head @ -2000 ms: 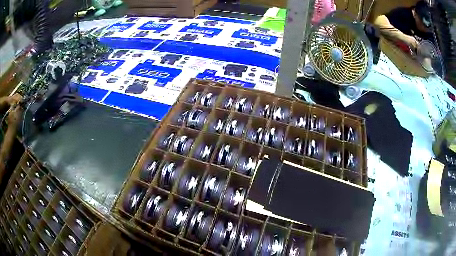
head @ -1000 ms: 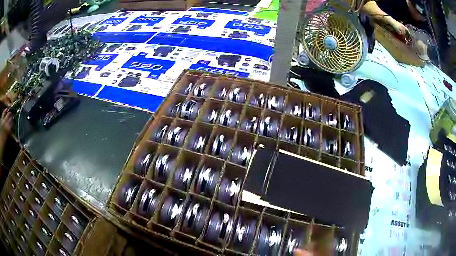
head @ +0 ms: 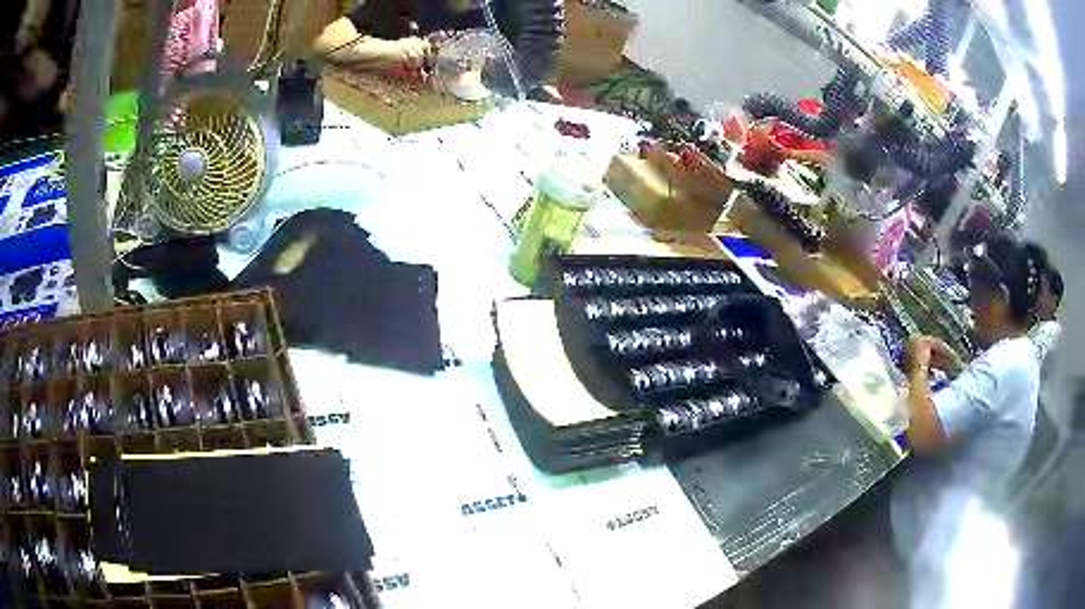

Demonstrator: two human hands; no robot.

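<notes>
Neither of my hands is in the picture. The divided cardboard tray (head: 196, 305) is at the lower left, cut off by the picture's edge, with glossy dark round parts (head: 149, 405) upright in its cells. Flat black sheets (head: 238, 512) with a cream edge lie across the tray's near part. A black plastic tray (head: 571, 312) with rows of shiny parts stands right of centre. A thick pile of stacked black sheets with a pale top (head: 550, 363) is against its left side.
A desk fan (head: 205, 167) stands at the upper left. A limp black cloth (head: 357, 286) lies beside it. A yellow-green bottle (head: 553, 220) stands behind the black tray. One person (head: 988, 381) is at the right; another person's arm (head: 369, 48) shows at the top by a carton (head: 411, 110).
The view has swung right, so the cardboard tray and fan now sit at the left. The whole black tray and a person at the right have come into view. The blurred fingers at the bottom are gone.
</notes>
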